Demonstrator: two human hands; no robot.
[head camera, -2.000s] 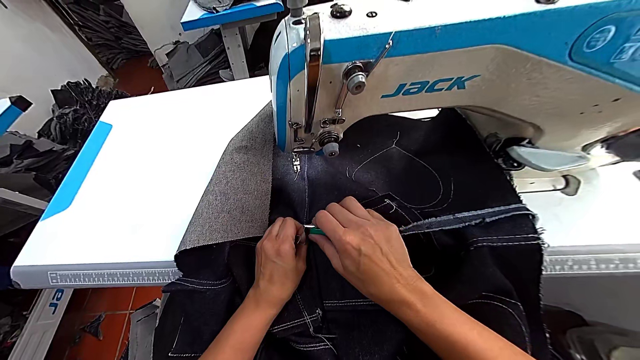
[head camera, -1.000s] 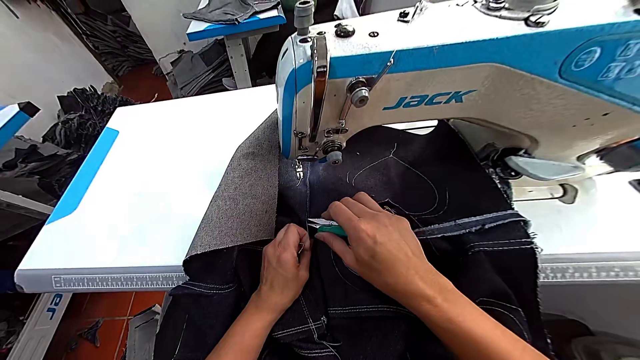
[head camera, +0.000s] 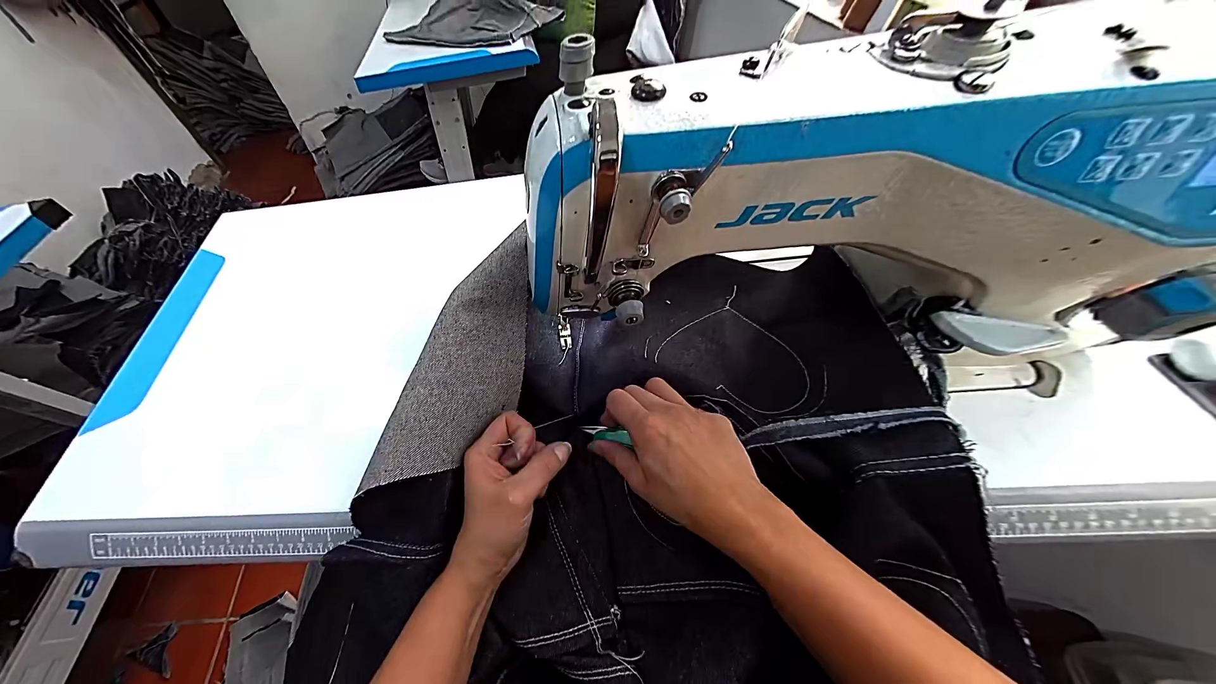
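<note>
Dark denim trousers (head camera: 684, 560) with pale stitching lie over the table edge and under the head of a Jack sewing machine (head camera: 817, 161). One denim panel is folded back, its grey underside (head camera: 456, 361) facing up. Between the thumb and fingers of my left hand (head camera: 508, 475) is a pale thread (head camera: 556, 421) stretched toward the seam. My right hand (head camera: 679, 451) is closed around small green-handled thread snips (head camera: 613, 436), whose metal tips point left at the seam. Above both hands, the presser foot (head camera: 565, 332) stands over the denim near a stitched line.
The white table top (head camera: 266, 351) has a ruler strip (head camera: 228, 542) along its front edge. Grey cloth scraps (head camera: 161, 228) are heaped at the left. A second table (head camera: 446, 62) with cloth on it stands behind. A lever (head camera: 997, 332) juts out under the machine arm.
My left hand has come away from the seam, slightly left, and a taut thread now shows from it. My right hand still holds the snips beside the seam.
</note>
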